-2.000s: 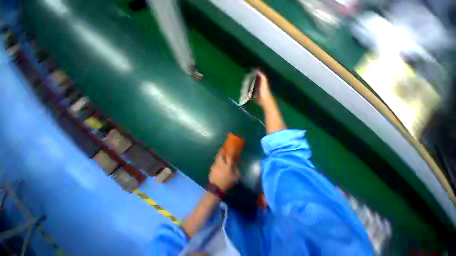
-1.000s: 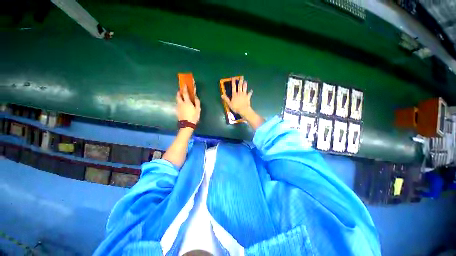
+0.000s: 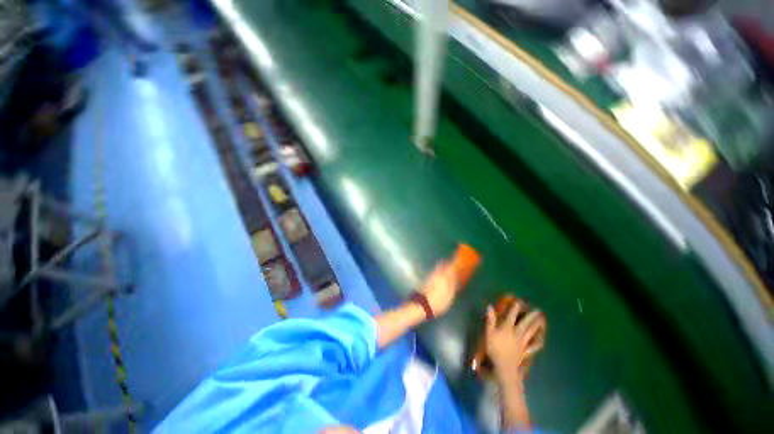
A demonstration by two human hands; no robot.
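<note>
My left hand (image 3: 440, 288), with a dark red band at the wrist, is closed around an orange block (image 3: 465, 262) on the green bench. My right hand (image 3: 514, 336) lies over an orange frame (image 3: 507, 303) with a dark middle, close to the bench's near edge. Its fingers are spread across the frame and hide most of it. The picture is blurred, so the finger contact is not sharp. A pale flat part (image 3: 613, 419) is cut off by the bottom edge.
A white post (image 3: 429, 76) stands on the green bench (image 3: 373, 203). A raised shelf (image 3: 586, 127) at the right carries shiny plastic and something yellow. Dark blocks (image 3: 314, 254) stand in rows on the blue floor at the left. A metal rack (image 3: 51, 254) is at the far left.
The view has swung round, and the rows of white parts have mostly left it. My right hand, earlier raised with a pale flat thing, is now on the frame. My left hand still holds the orange block.
</note>
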